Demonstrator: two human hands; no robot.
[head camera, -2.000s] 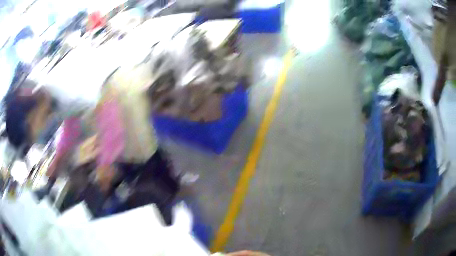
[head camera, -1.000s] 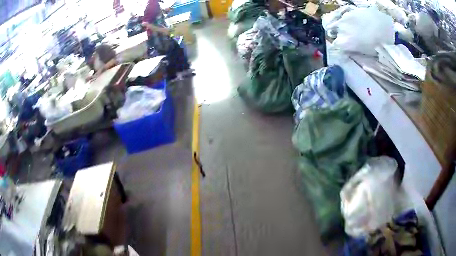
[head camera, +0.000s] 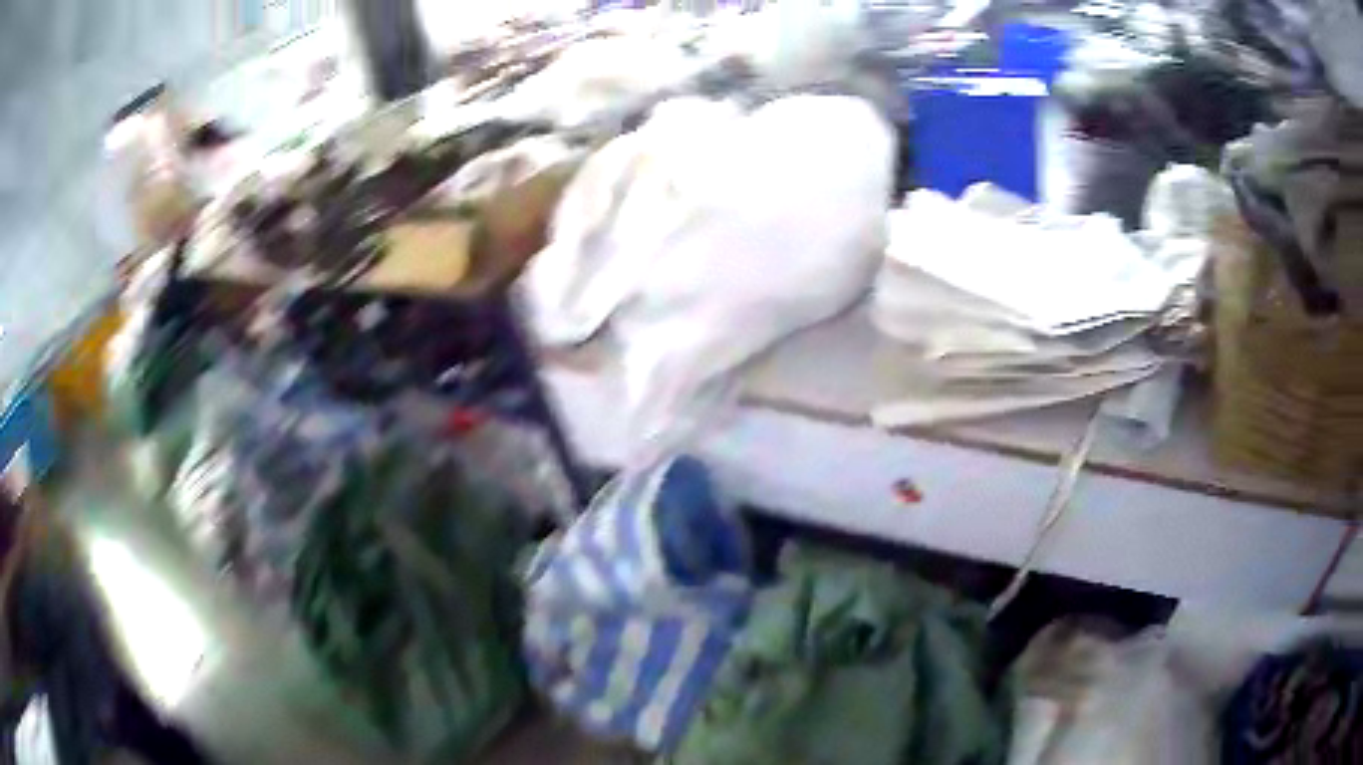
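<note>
No hand of mine shows in the picture. A stack of white cut pieces lies on the worktable, with uneven layered edges and cream layers lower down. A thin pale strip hangs from the stack over the table's front edge. A large white plastic bag, full and rounded, sits on the table to the left of the stack.
Green sacks and a blue-and-white striped bag stand on the floor against the table front. A stack of brown-yellow pieces stands at the right. A blue bin is behind. A cardboard box lies at the left.
The view has turned right, from the aisle with the yellow line towards the table. The white stack and white bag now appear nearer and more central. The hand part and white sheets seen earliest are out of view.
</note>
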